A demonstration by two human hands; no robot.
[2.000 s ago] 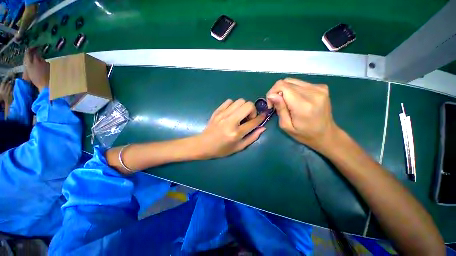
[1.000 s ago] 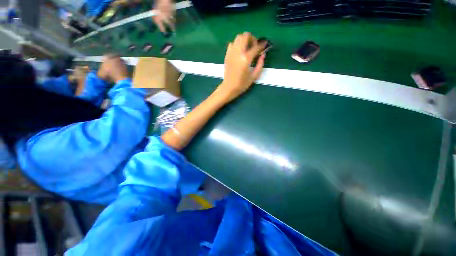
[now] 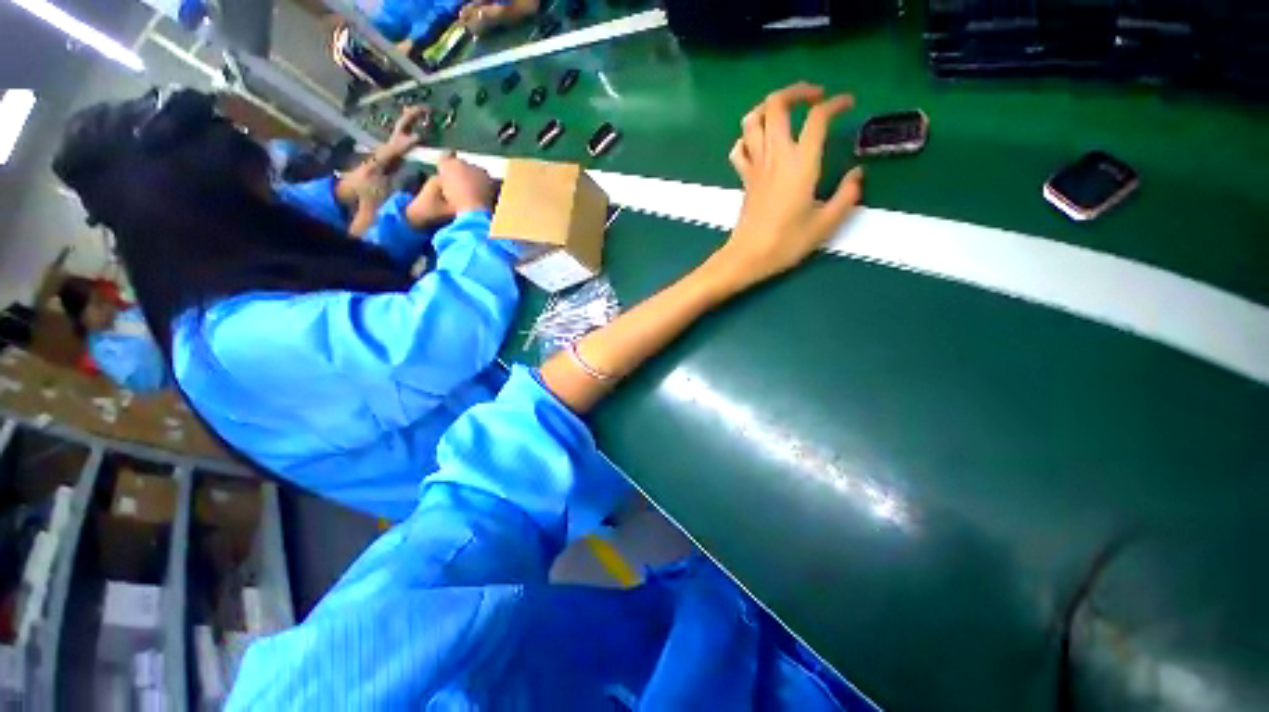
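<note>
My left hand (image 3: pixel 793 181) is raised over the white rail (image 3: pixel 960 255), with fingers apart and nothing in it. A smartwatch body (image 3: pixel 892 134) with a pinkish rim lies on the green conveyor belt just to the right of my fingertips, not touched. Another smartwatch body (image 3: pixel 1091 185) with a dark face and pale rim lies on the belt further right. My right hand is not in view.
An open cardboard carton (image 3: pixel 543 205) stands at the left by the rail, with a clear plastic bag (image 3: pixel 573 314) of thin pale pieces beside it. Workers in blue smocks (image 3: pixel 341 376) sit at the left. More watch bodies (image 3: pixel 551 134) lie up the belt. Black tray stacks (image 3: pixel 1099 42) stand at the far side.
The view has swung left. My left hand has gone from the watch held over the mat to the belt and let go of a watch there. My right hand has left the view.
</note>
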